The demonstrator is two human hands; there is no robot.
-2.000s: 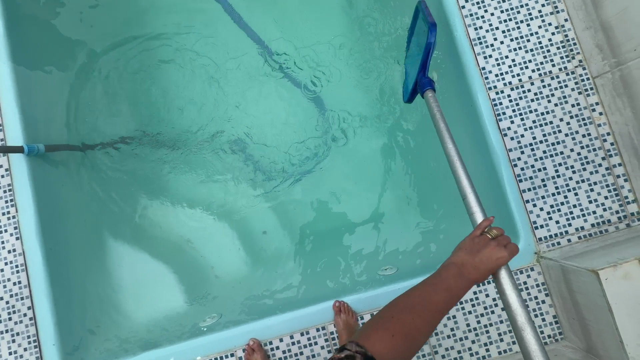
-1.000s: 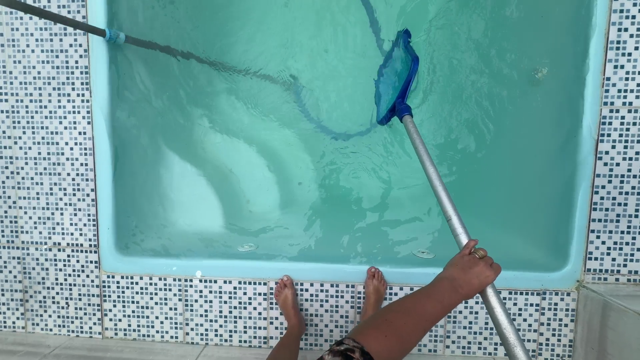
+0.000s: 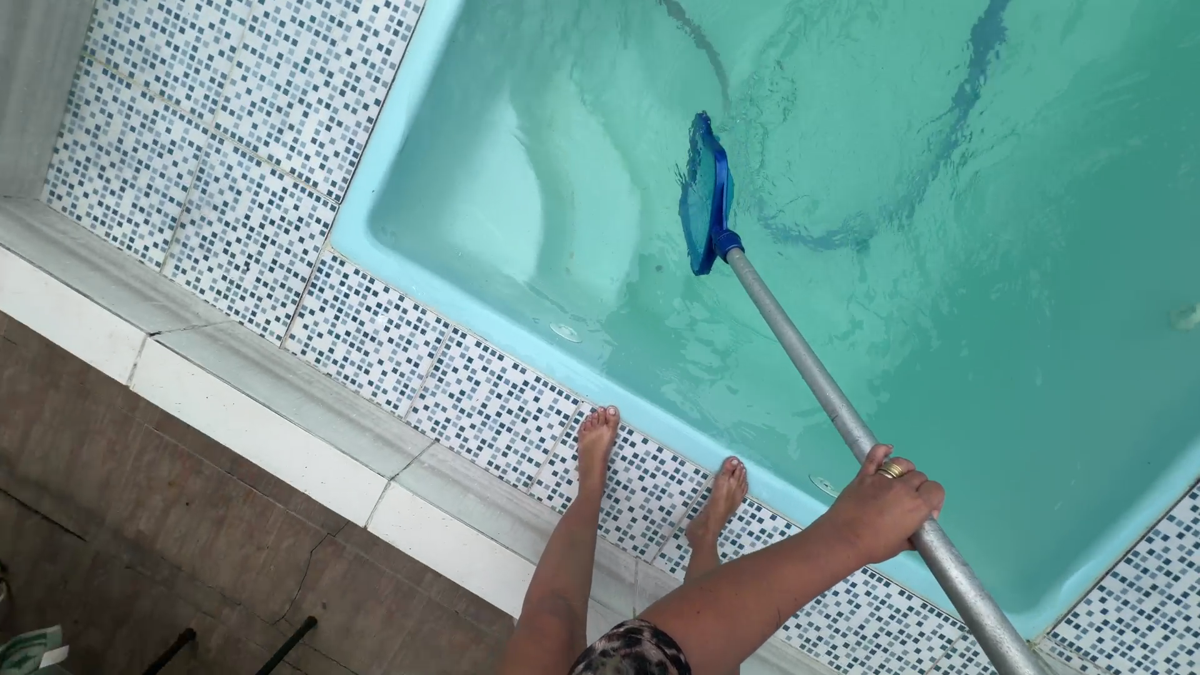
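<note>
My right hand (image 3: 891,506), with gold-coloured rings on one finger, is closed around the silver metal pole (image 3: 806,361) near the pool's edge. The pole slants from the bottom right up to a blue-framed pool skimmer net (image 3: 708,197) at its far end. The net stands on edge at the water's surface, partly in the water as far as I can tell, to the right of the pale curved steps (image 3: 586,202). My left hand is out of view.
My bare feet (image 3: 598,436) stand on mosaic-patterned tiles (image 3: 375,333) beside the light-blue pool rim (image 3: 525,352). A dark hose (image 3: 975,84) curves through the water. Behind the tiles runs a pale raised edge (image 3: 253,412), with cracked brown flooring (image 3: 234,525) beyond it.
The net has moved left across the pool toward the curved steps, from near the right wall two seconds ago. My right hand keeps hold of the pole. The view has turned and shifted left.
</note>
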